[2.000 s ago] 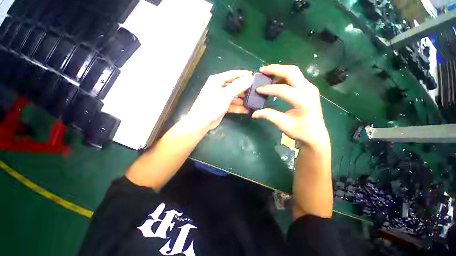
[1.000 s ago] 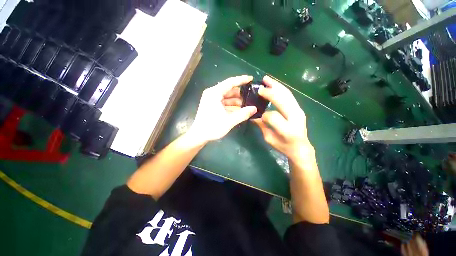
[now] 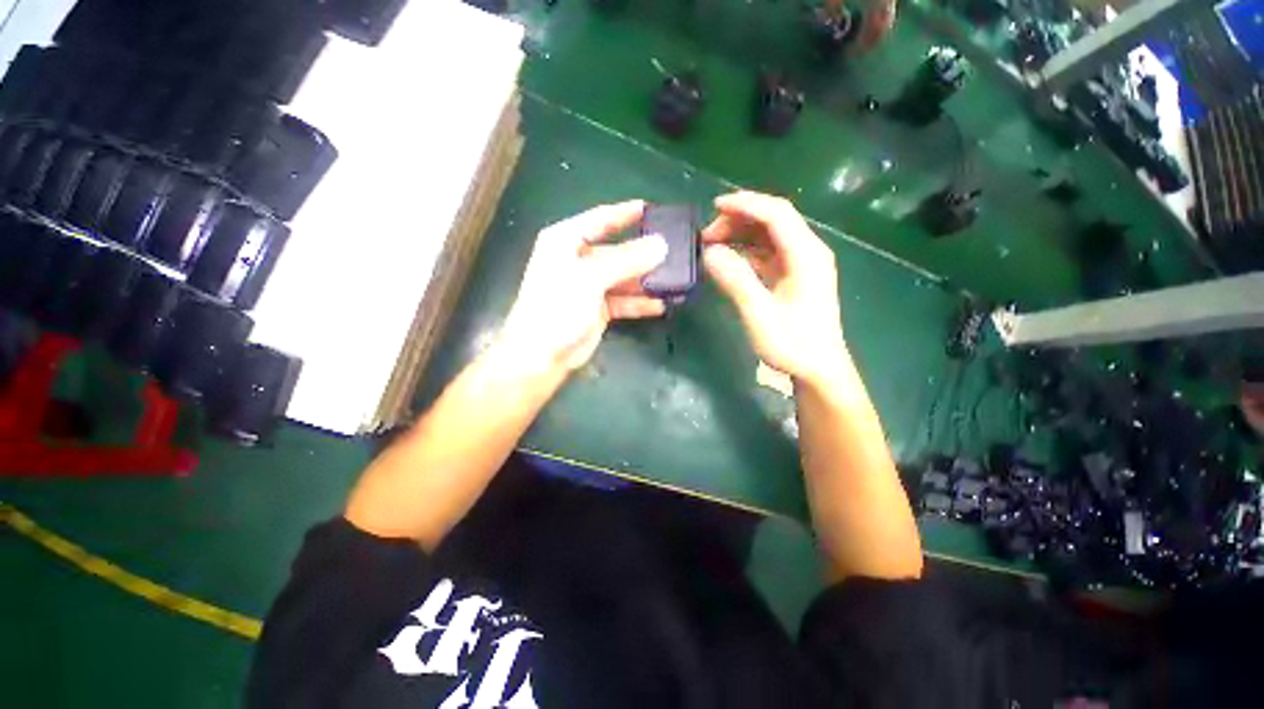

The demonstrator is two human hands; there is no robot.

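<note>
A small black adapter case (image 3: 674,252) is held above the green bench, its flat matte face toward me. My left hand (image 3: 585,281) grips it from the left, with the thumb on the flat face and fingers behind. My right hand (image 3: 776,284) is at its right side, thumb and fingers apart and curved close to the edge. Whether a right fingertip touches the case cannot be told. A short dark bit shows just below the case. The inside of the case is hidden.
A board stack (image 3: 363,208) with rows of black shells (image 3: 178,215) stands at left. Black units (image 3: 779,105) lie on the green belt ahead. A pale post (image 3: 1137,310) juts in at right above a black adapter heap (image 3: 1095,506). A red stool (image 3: 97,416) is at lower left.
The case has turned from its glossy, darker side back to its flat face. My right fingers have moved off the face to the right. A blurred hand now shows at the belt's far top.
</note>
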